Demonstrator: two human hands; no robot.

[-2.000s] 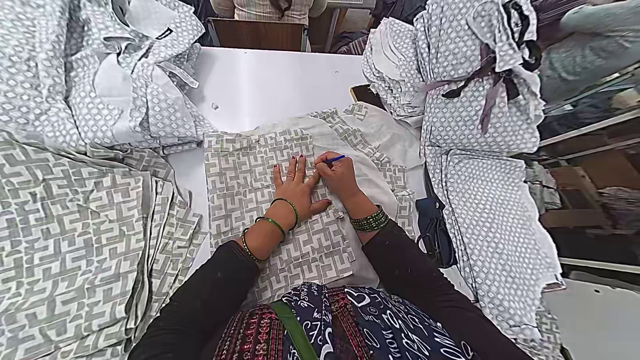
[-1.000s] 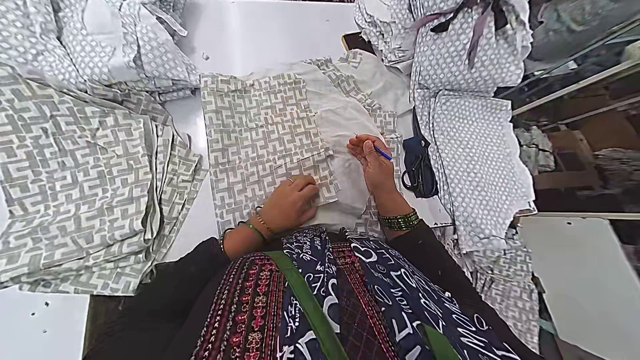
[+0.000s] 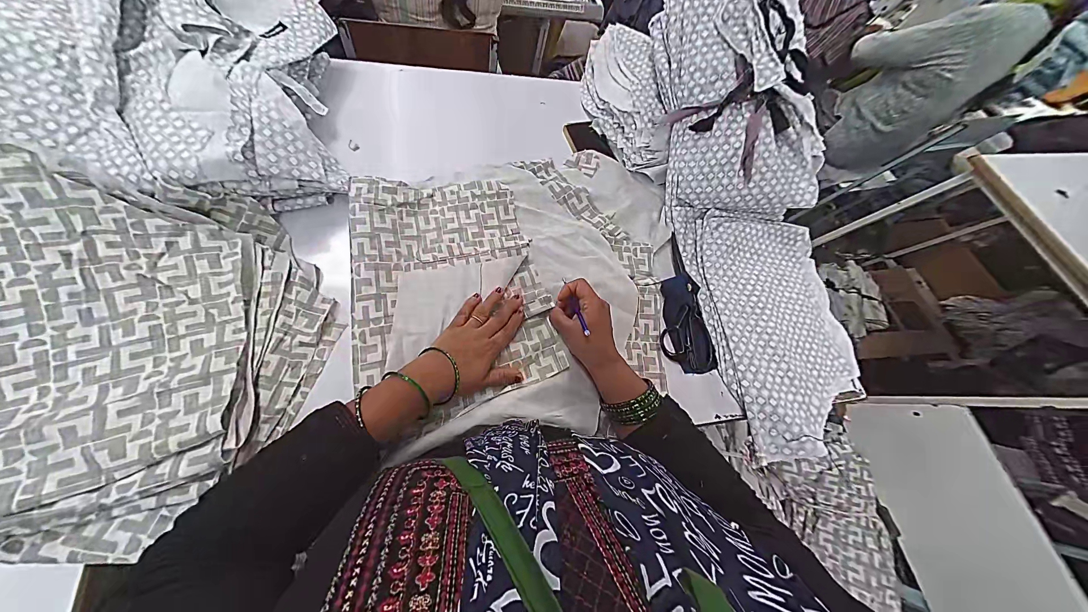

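A grey-and-white patterned fabric piece point(image 3: 374, 229) lies on the white table, with its pale underside point(image 3: 429, 302) folded up over part of it. My left hand point(image 3: 480, 340) rests flat on that fold, fingers spread and pointing away from me. Just to its right, my right hand point(image 3: 586, 319) grips a blue pen point(image 3: 581, 321) over the edge of the patterned cloth. Plain white fabric point(image 3: 569, 229) extends beyond and beneath it. Dark-handled scissors point(image 3: 674, 340) lie by a navy cloth or pouch point(image 3: 693, 327) to the right of my right hand.
Stacked patterned fabric point(image 3: 127, 340) covers the left side, below a heap of dotted grey-white fabric point(image 3: 229, 102). More dotted fabric, one bundle point(image 3: 731, 161) tied with dark strips, lines the right side. A dark object point(image 3: 586, 138) is partly under it. Part of a person point(image 3: 438, 13) shows beyond the table.
The near part of the fabric now lies folded with its pale side up. My left hand has gone from bunched fingers to flat on it, and my right hand has come down to the cloth.
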